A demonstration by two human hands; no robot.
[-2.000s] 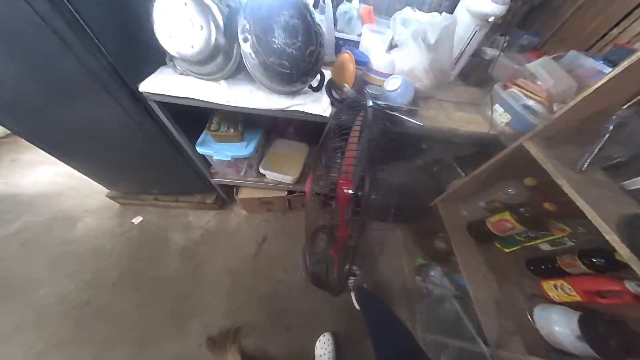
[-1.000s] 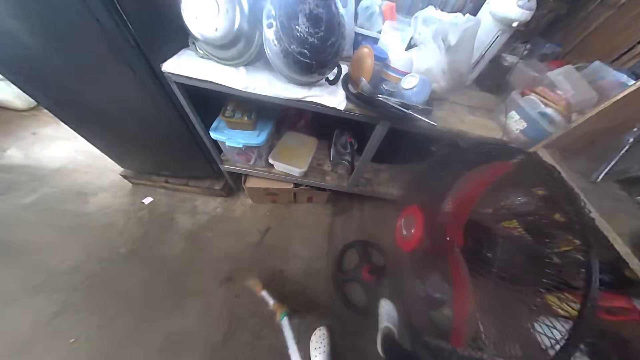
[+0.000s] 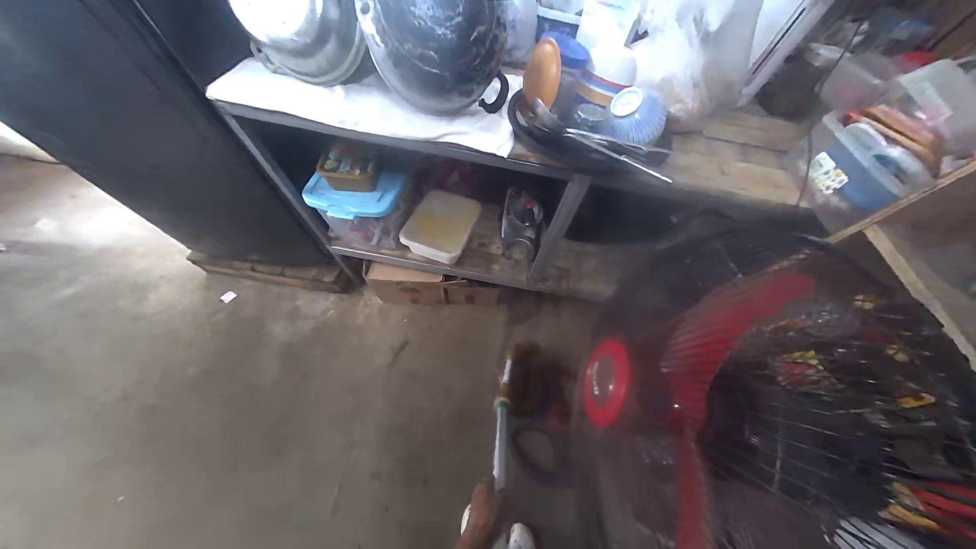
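Note:
At the bottom of the head view, my left hand (image 3: 480, 512) is closed around the pale handle of a broom (image 3: 500, 446). Its dark, blurred brush end rests at or near the concrete floor, beside the round foot or wheel of a fan. My right hand is out of view. To the right of the broom looms a large black and red fan (image 3: 701, 358), close to the camera and blurred, with a wire guard and a red hub. White shoes (image 3: 521, 535) show beside and below my left hand.
Ahead stands a shelf (image 3: 557, 229) with metal pots (image 3: 438, 57), bowls, ladles and food boxes; a cardboard box (image 3: 404, 284) lies under it. A dark cabinet (image 3: 175, 137) is on the left. Right, behind the fan, are wooden shelves with bottles and packets. A paper scrap (image 3: 228, 296) lies on the floor.
The fan, narrow and edge-on near the middle at first, now shows broad at the right. The broom has moved right, towards the fan's foot, and my left hand has come into view.

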